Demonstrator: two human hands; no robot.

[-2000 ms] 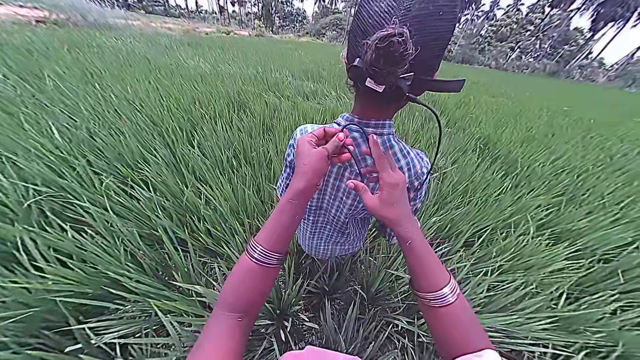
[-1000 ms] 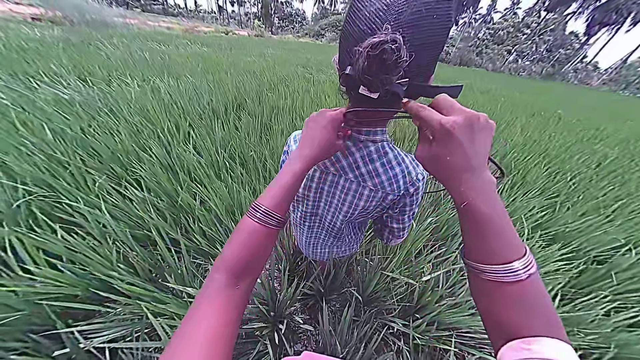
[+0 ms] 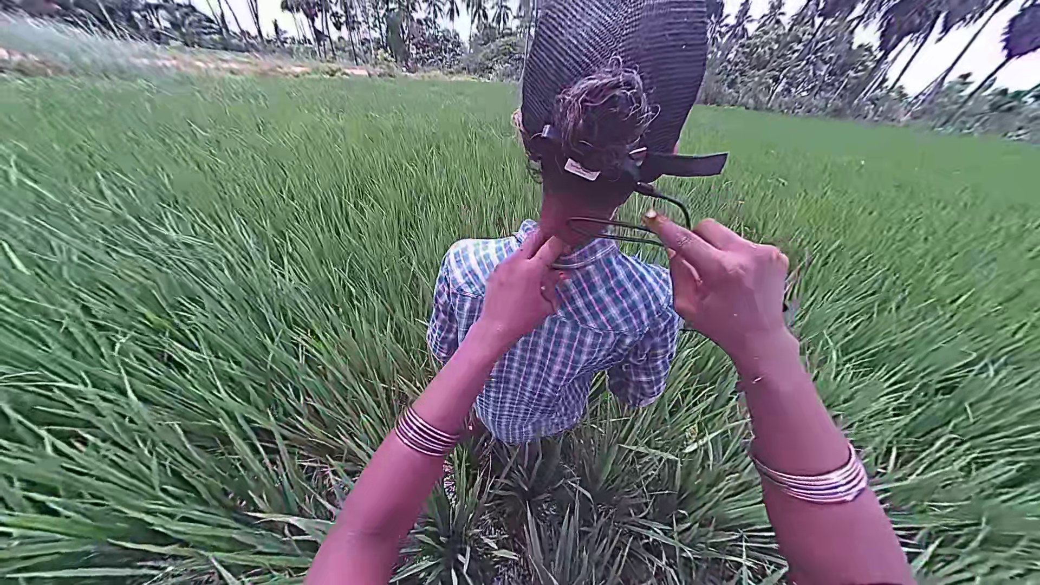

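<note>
A person in a blue checked shirt (image 3: pixel 561 349) has their back to me and wears a dark ribbed hat (image 3: pixel 613 57) above tied hair. A black strap (image 3: pixel 691 165) with a small white tag (image 3: pixel 582 170) crosses behind the head. From it runs a thin black cable (image 3: pixel 621 231), looped near the neck. My right hand (image 3: pixel 727 280) pinches the cable right of the neck. My left hand (image 3: pixel 528 284) is at the shirt collar, its fingertips near the cable's left bend; whether they grip it is unclear. Both my wrists carry bangles.
Tall green grass-like crop (image 3: pixel 244 325) surrounds the person and reaches up to my arms. Palm trees (image 3: pixel 910 49) and other trees line the far edge of the field, with a pale strip of bare ground (image 3: pixel 203 63) at the back left.
Two seconds ago both hands were close together behind the upper back with the cable. They have since moved apart and up toward the neck. Since one second ago, the left hand has come lower against the collar.
</note>
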